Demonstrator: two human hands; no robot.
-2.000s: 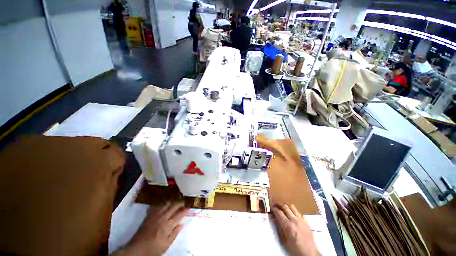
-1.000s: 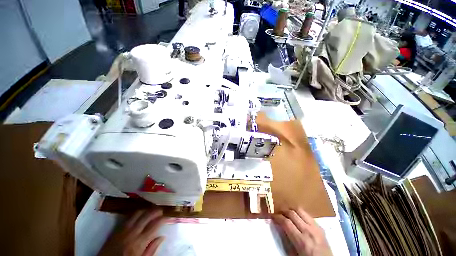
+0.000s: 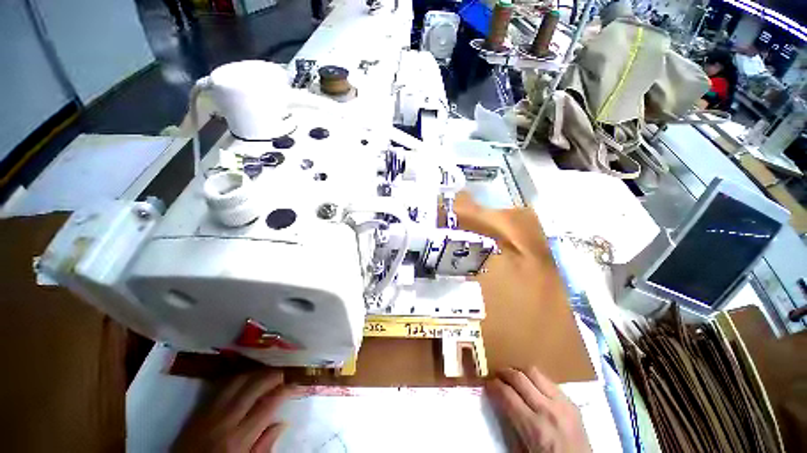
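A brown bag panel (image 3: 540, 301) lies flat under the white pattern sewing machine (image 3: 257, 274). The yellow-brass work clamp (image 3: 416, 330) stands over the panel's front part, its feet near the front edge. My left hand (image 3: 243, 411) rests at the panel's front edge left of the clamp, fingertips on or beside the edge, partly under the machine head. My right hand (image 3: 538, 411) lies at the front edge right of the clamp, fingertips on the brown panel. Neither hand visibly grips anything. The white template plate (image 3: 389, 425) lies between my hands.
A stack of brown narrow pieces (image 3: 699, 389) stands at right beside the control panel (image 3: 715, 249). Brown panels (image 3: 53, 354) are piled at left. Thread cones (image 3: 542, 35) and beige bag pieces (image 3: 611, 88) are behind. A person sits far back at right.
The view has moved closer over the machine, so it looks larger and further left. My hands stay at the panel's front edge; the left is now partly behind the machine head.
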